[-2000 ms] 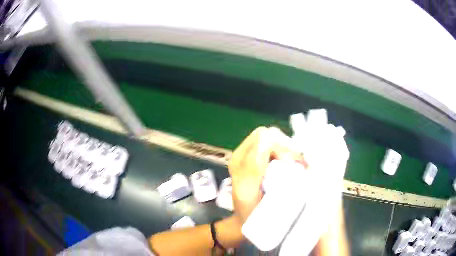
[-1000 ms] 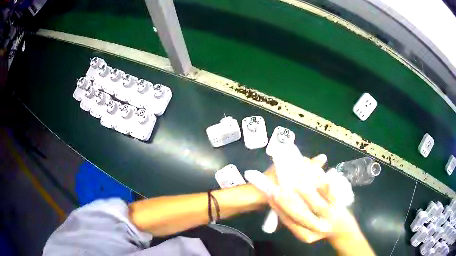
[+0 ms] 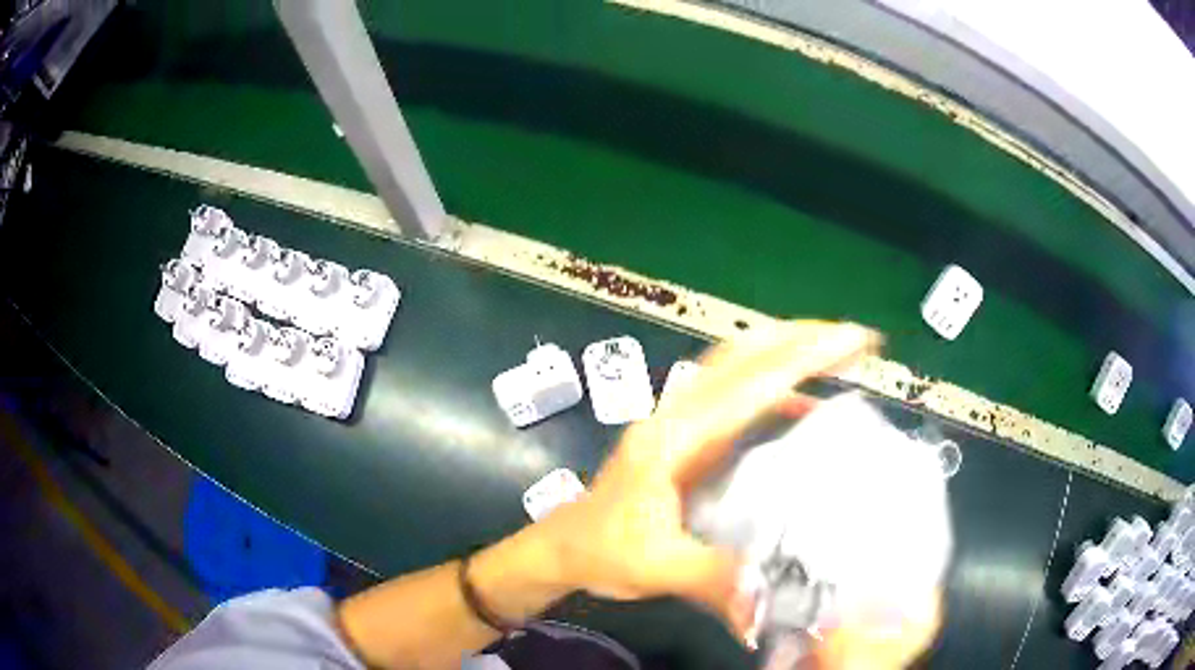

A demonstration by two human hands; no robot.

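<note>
A white cloth bundle (image 3: pixel 858 491), blurred and overexposed, is in front of me at right of centre. My right hand (image 3: pixel 891 635) is below and behind it, mostly hidden, holding it. A white plug adapter (image 3: pixel 786 596) with metal pins shows blurred at the cloth's lower left edge. My left hand (image 3: pixel 662 504) is left of the cloth, fingers stretched up and right, thumb side by the adapter; its grip is unclear. Loose white adapters (image 3: pixel 537 386) lie left of my left hand, one partly hidden behind it.
Two rows of adapters (image 3: pixel 288 308), pins up, stand at left. An adapter pile (image 3: pixel 1127 596) is at far right. Single adapters (image 3: pixel 953 302) lie on the green conveyor beyond the rusty rail (image 3: pixel 616 282). A grey upright (image 3: pixel 367 118) stands at the rail. A clear bottle's mouth (image 3: pixel 946 458) shows behind the cloth.
My hands were together on the cloth one second ago; now my left hand is spread at its left side. An adapter with pins now shows between them. The view has shifted slightly.
</note>
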